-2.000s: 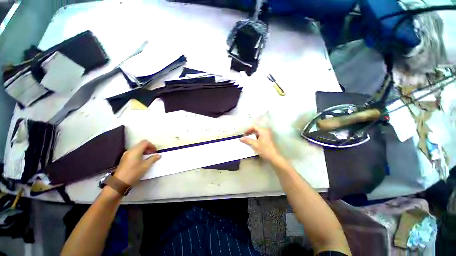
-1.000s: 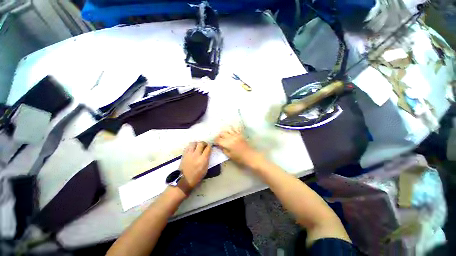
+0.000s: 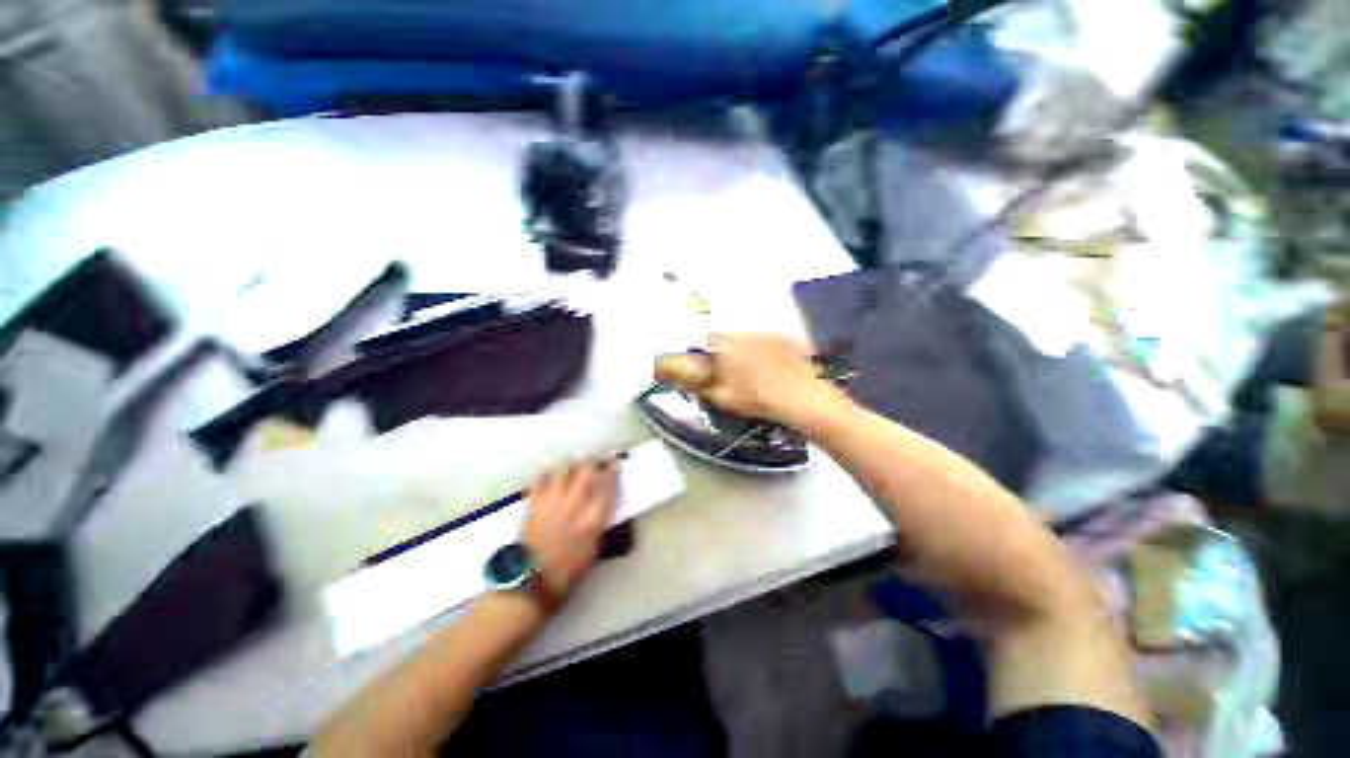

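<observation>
The white pressing template (image 3: 430, 570) lies slantwise on the table near its front edge. A narrow dark fabric edge (image 3: 444, 529) runs along its far long side, and a dark bit of the panel shows below its right part. My left hand (image 3: 570, 518) lies spread on the template right of its middle, pressing it down. My right hand (image 3: 748, 373) grips the handle of the steam iron (image 3: 726, 438), just right of the template's right end. The picture is blurred; whether the iron touches the table I cannot tell.
A dark panel pile (image 3: 481, 370) lies beyond the template. Another dark panel (image 3: 185, 615) lies at left, with dark and light pieces (image 3: 52, 407) farther left. A black object (image 3: 573, 208) stands at the far side. A dark mat (image 3: 925, 363) lies at right; a blue roll (image 3: 518, 52) lies behind.
My right hand has left the template's right end and taken hold of the iron, which has moved left off its mat. My left hand has moved right along the template from its left end.
</observation>
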